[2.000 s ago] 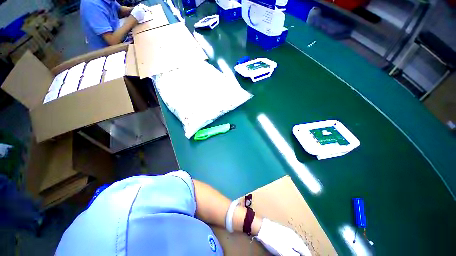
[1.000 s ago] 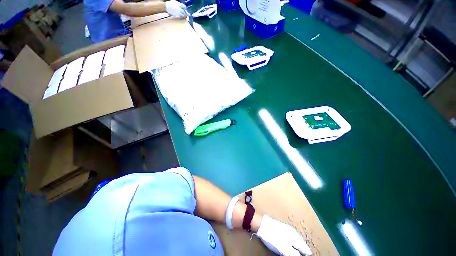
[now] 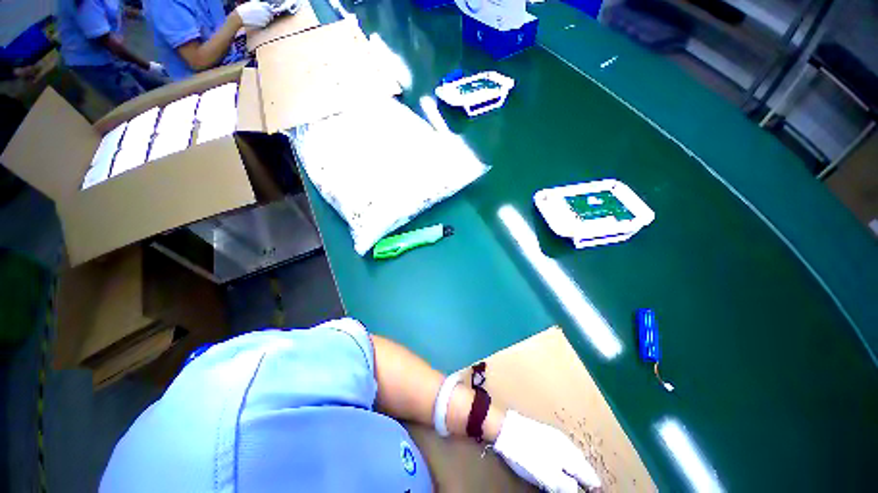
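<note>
My left hand (image 3: 544, 454) wears a white glove and lies low over the tan cardboard sheet (image 3: 539, 371) near the bottom edge. A dark red strap and a white band are on its wrist. Its fingertips point down and right; whether they hold anything cannot be told. Tiny dark screws (image 3: 589, 445) lie scattered on the cardboard beside the hand. My right hand is out of the picture. A white housing (image 3: 555, 218) with a green circuit board (image 3: 597, 205) lies open side up on the green surface beyond. A blue cylinder with thin wires (image 3: 648, 335) lies nearer.
A green-handled knife (image 3: 409, 242) lies beside a bulging whitish bag (image 3: 385, 173). Another housing (image 3: 477, 93) is farther off, with a blue and white box (image 3: 501, 37) behind. An open carton (image 3: 164, 217) with white items stands left. People in light blue shirts (image 3: 183, 29) are beyond it.
The housings and the blue cylinder have moved up and left, away from me, along the green surface. My left hand has hardly moved. A second person now shows at the top left.
</note>
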